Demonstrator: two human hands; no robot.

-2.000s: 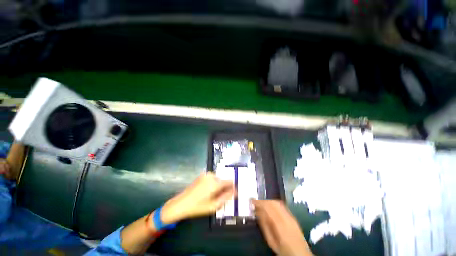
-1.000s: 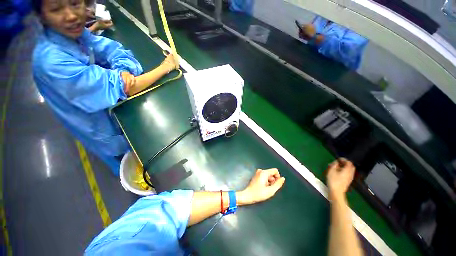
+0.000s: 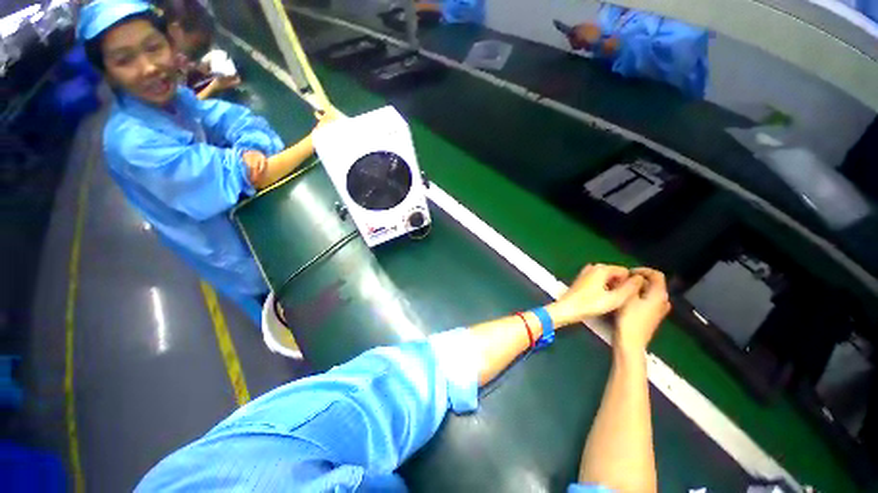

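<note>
My left hand [image 3: 595, 294], with a blue wrist strap [image 3: 545, 326] and a thin red bracelet, reaches over the white edge rail [image 3: 501, 243] of the belt. My right hand [image 3: 643, 310] meets it there, fingertips touching or nearly so. The fingers of both hands are bent. Whether something small is between them cannot be told. An open tablet unit [image 3: 628, 185] with two pale strips and a dark T-shaped gap lies in a black tray on the belt, beyond my hands. Another unit [image 3: 732, 297] with a plain grey middle lies to their right.
A white ion fan [image 3: 371, 130] with a round black grille and black cable stands on the green bench mat [image 3: 424, 289]. A person in a blue smock [image 3: 183, 164] stands at the left end of the bench. Another unit is at the far right. A partly hidden white bin is below the bench.
My hands came off the tray unit, which has left the view. A second ago they were apart; now they meet over the rail. The view has swung left, and the fan shows nearer the middle.
</note>
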